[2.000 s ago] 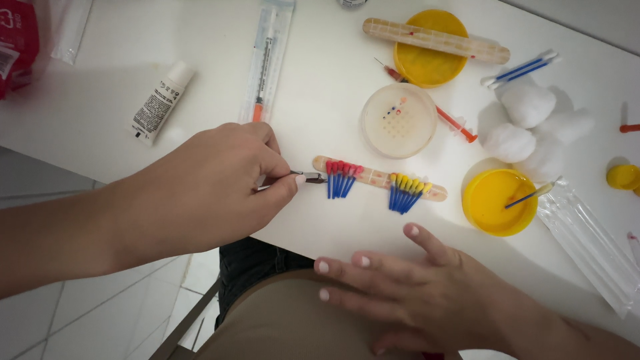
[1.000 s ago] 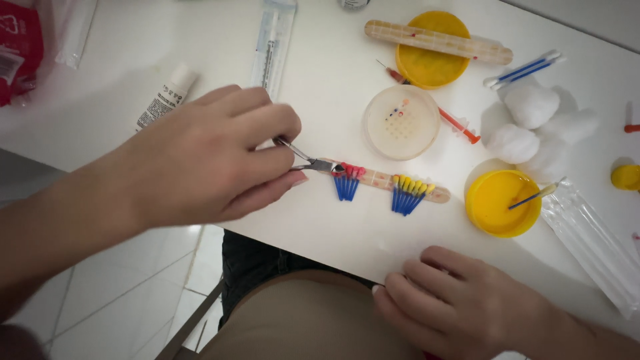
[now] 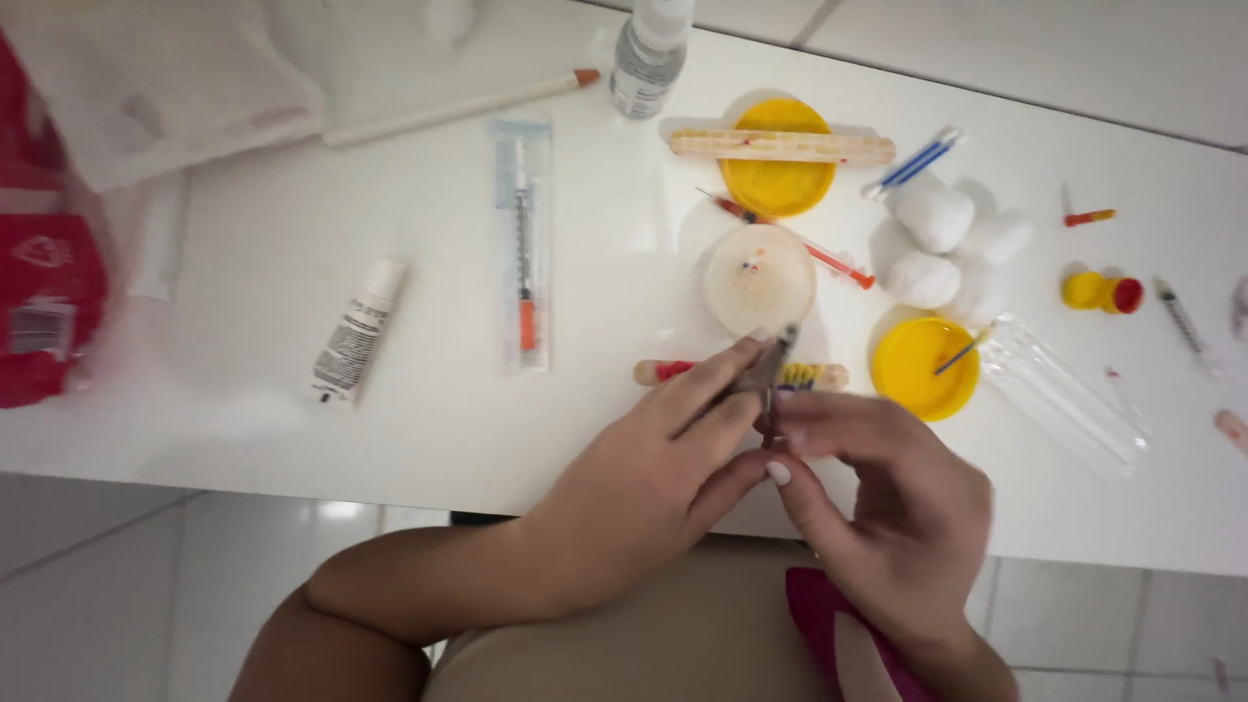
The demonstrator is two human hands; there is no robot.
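Note:
My left hand (image 3: 648, 468) holds small metal nippers (image 3: 765, 375), their tips pointing away from me. The fingers of my right hand (image 3: 887, 497) meet at the lower part of the nippers; whether they pinch something small there is hidden. Behind the hands lies a wooden stick (image 3: 834, 376), partly covered, with blue-stemmed, yellow-tipped swab pieces on its right part and red showing on its left. Just beyond the nippers' tips sits a round pale dish (image 3: 759, 283) with small coloured bits in it. A yellow dish (image 3: 924, 369) with a blue-stemmed swab (image 3: 960, 353) stands to the right.
Another wooden stick (image 3: 780, 146) lies across a yellow lid (image 3: 777, 190). Around are an orange-plunger syringe (image 3: 838, 265), cotton balls (image 3: 934, 216), blue swabs (image 3: 916, 164), a packaged syringe (image 3: 525, 244), a white tube (image 3: 356, 336), a spray bottle (image 3: 648, 63) and a clear plastic wrapper (image 3: 1063, 400).
My left hand has moved right with the nippers, off the red-tipped swab pieces. My right hand has come up from the table's near edge to meet it. The view has shifted and takes in more table.

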